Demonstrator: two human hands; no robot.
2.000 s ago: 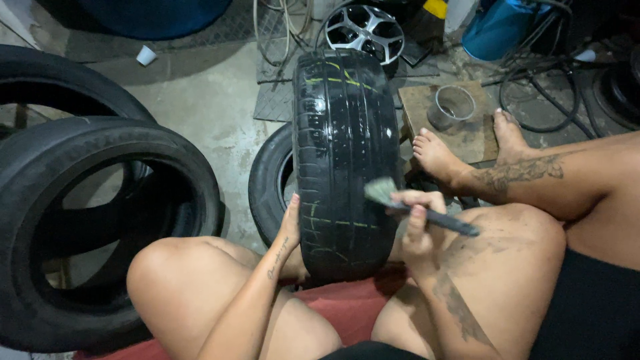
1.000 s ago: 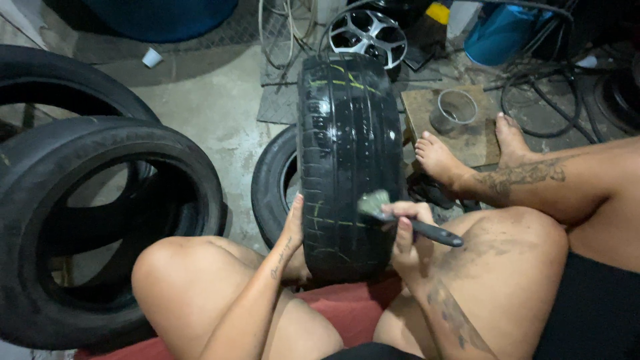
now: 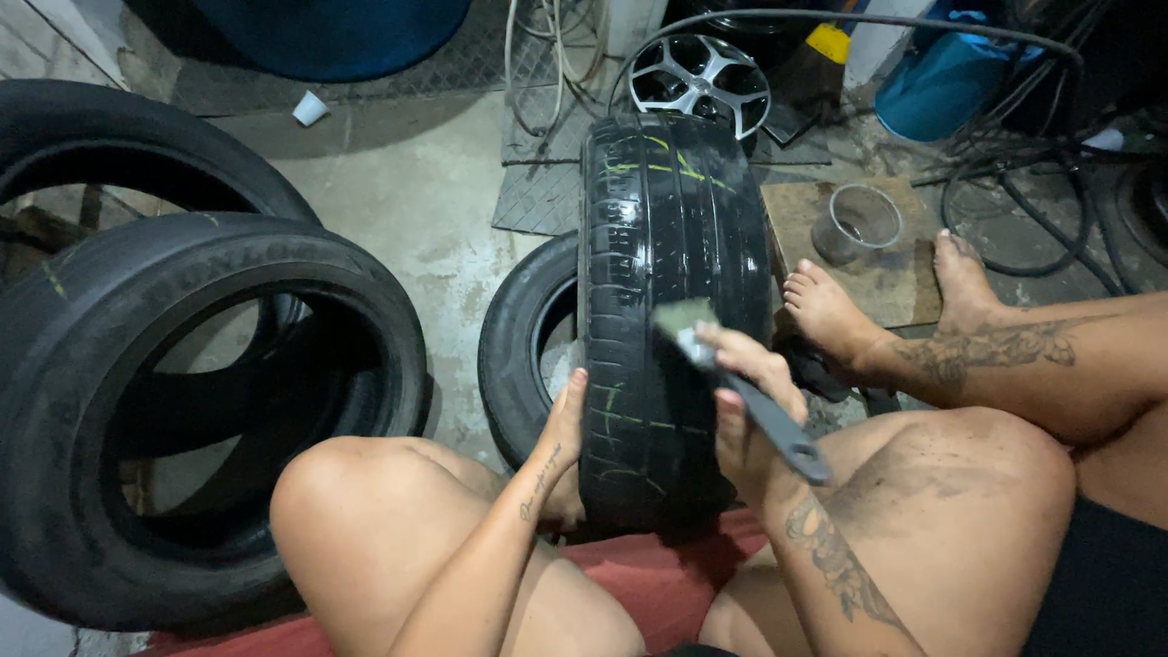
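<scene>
A black car tyre (image 3: pixel 675 274) stands upright between my legs, its tread facing me. The upper tread shines wet and carries yellow-green marks. My left hand (image 3: pixel 568 424) lies flat against the tyre's left sidewall, fingers pointing up. In my right hand (image 3: pixel 753 383) is a paintbrush (image 3: pixel 771 424) with a dark grey handle; its pale, somewhat blurred bristles are over the middle of the tread. A clear plastic tub (image 3: pixel 856 224) holding a little liquid stands on a wooden board (image 3: pixel 899 274) to the right of the tyre.
Two large tyres (image 3: pixel 379 274) lie overlapping at left, and a smaller tyre (image 3: pixel 511 356) is behind the upright one. An alloy wheel (image 3: pixel 700 87), a teal bucket (image 3: pixel 935 87) and black hoses (image 3: pixel 1036 269) are farther back. Another person's bare feet (image 3: pixel 835 319) rest beside the board.
My right hand has moved the brush up the tread from its place one second ago. My left hand stays against the sidewall.
</scene>
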